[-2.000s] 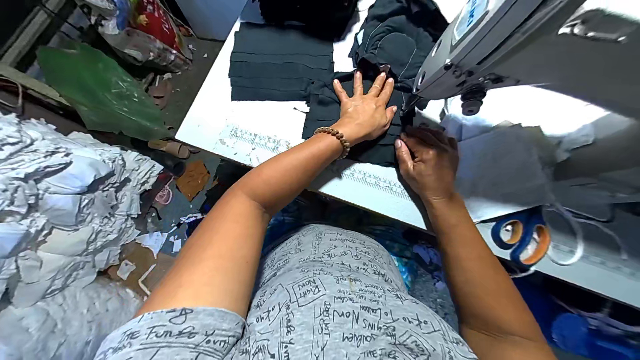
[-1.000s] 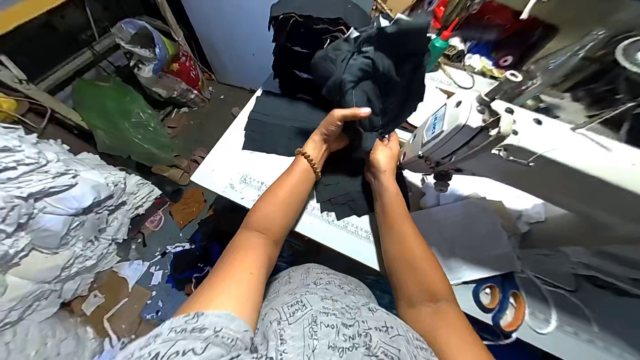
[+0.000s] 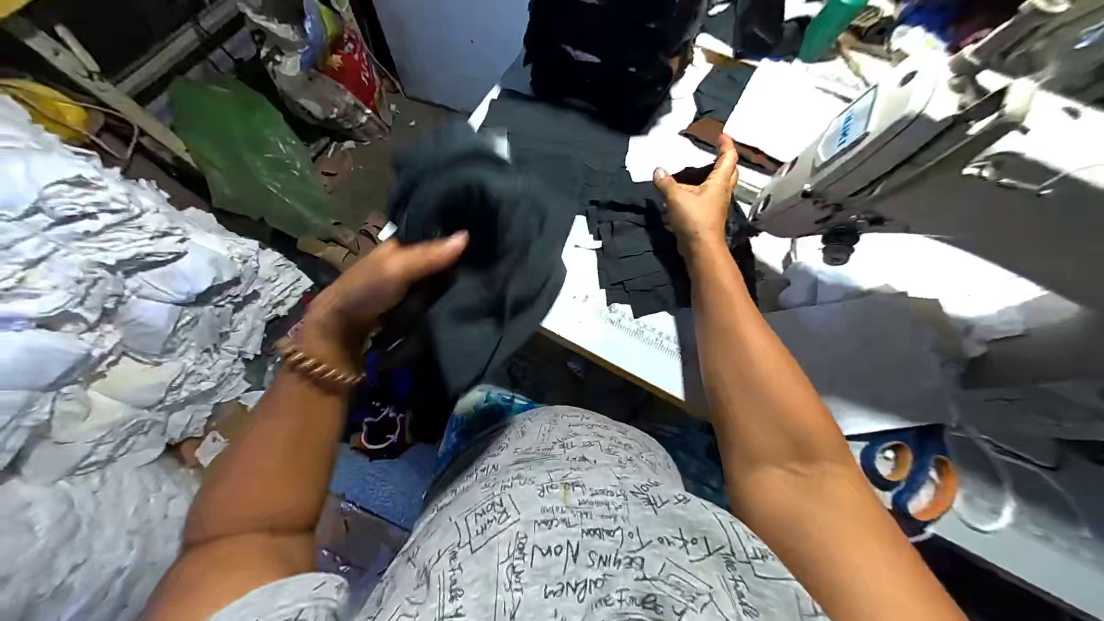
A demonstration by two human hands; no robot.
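A bundle of dark cloth [image 3: 483,233], blurred by motion, is gripped in my left hand [image 3: 388,280] past the table's left front edge. Stacked dark fabric pieces [image 3: 634,259] lie on the white sewing table [image 3: 617,332], close to the machine. Over their far right part is my right hand [image 3: 703,203], thumb and fingers spread; whether it touches the dark cloth beneath cannot be told. More flat dark fabric [image 3: 552,142] lies behind the bundle. To the right stands a Juki sewing machine [image 3: 862,164].
A tall dark fabric pile [image 3: 595,60] stands at the table's back. Blue-handled scissors [image 3: 914,474] lie at the right front. White cloth pieces [image 3: 129,319] are heaped on the left, near a green plastic sheet [image 3: 250,159]. A grey sheet [image 3: 862,354] lies below the machine head.
My left hand has carried the dark bundle left, off the table's front edge. My right hand has let go of the bundle and now spreads over the dark pieces near the machine.
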